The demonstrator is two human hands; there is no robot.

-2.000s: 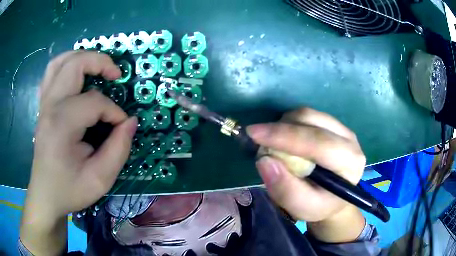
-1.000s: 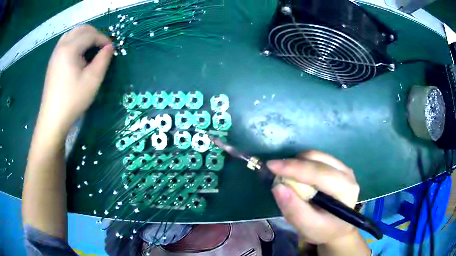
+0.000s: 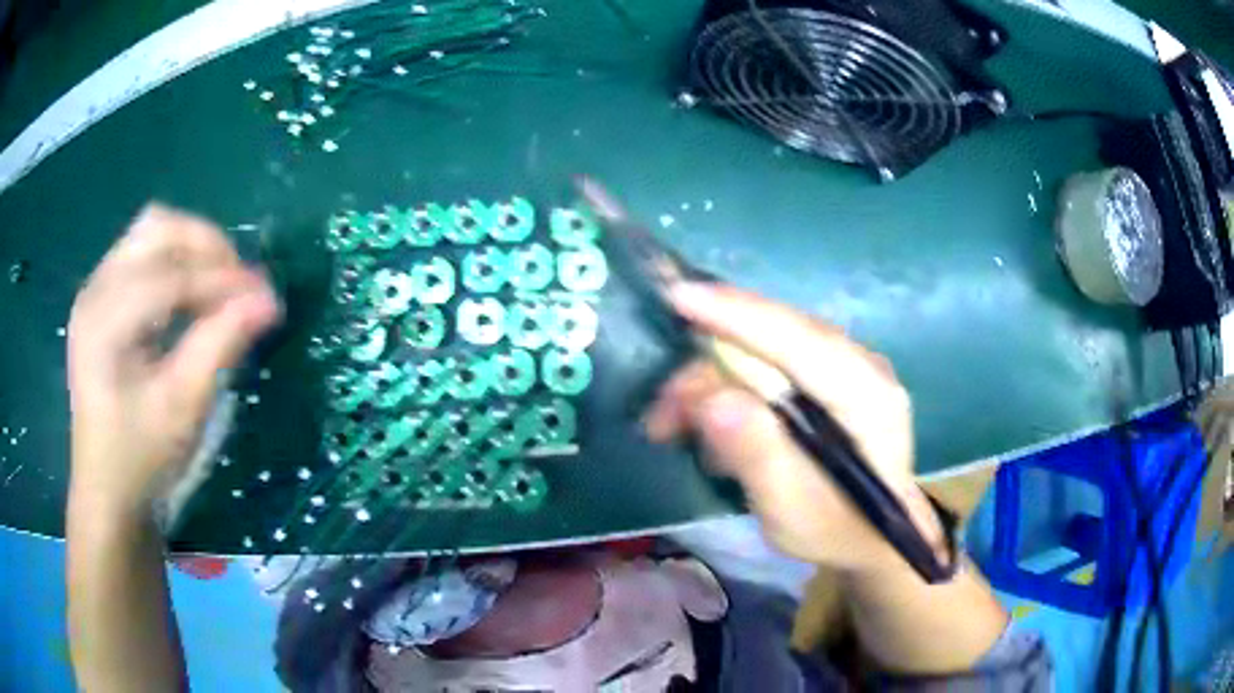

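My right hand (image 3: 798, 393) holds the soldering iron (image 3: 846, 474), its tip pointing up and left beside the top right circuit board. Rows of small round green circuit boards (image 3: 467, 379) lie in front of me, some white with glare. Thin dark lead wires (image 3: 291, 467) with white ends trail from the lower rows to the left. My left hand (image 3: 176, 325) is blurred, left of the boards, with thumb and fingertips close together. Whether it holds a wire cannot be told.
A pile of loose wires (image 3: 406, 41) with white ends lies at the upper left. A black fan (image 3: 826, 81) stands at the top right. A pale tape roll (image 3: 1110, 237) is at the right edge. A blue stool (image 3: 1103, 528) is below the table.
My left hand has come down from the loose wire pile to the left of the boards. The iron tip has moved up from the third row to beside the top row. The view has shifted.
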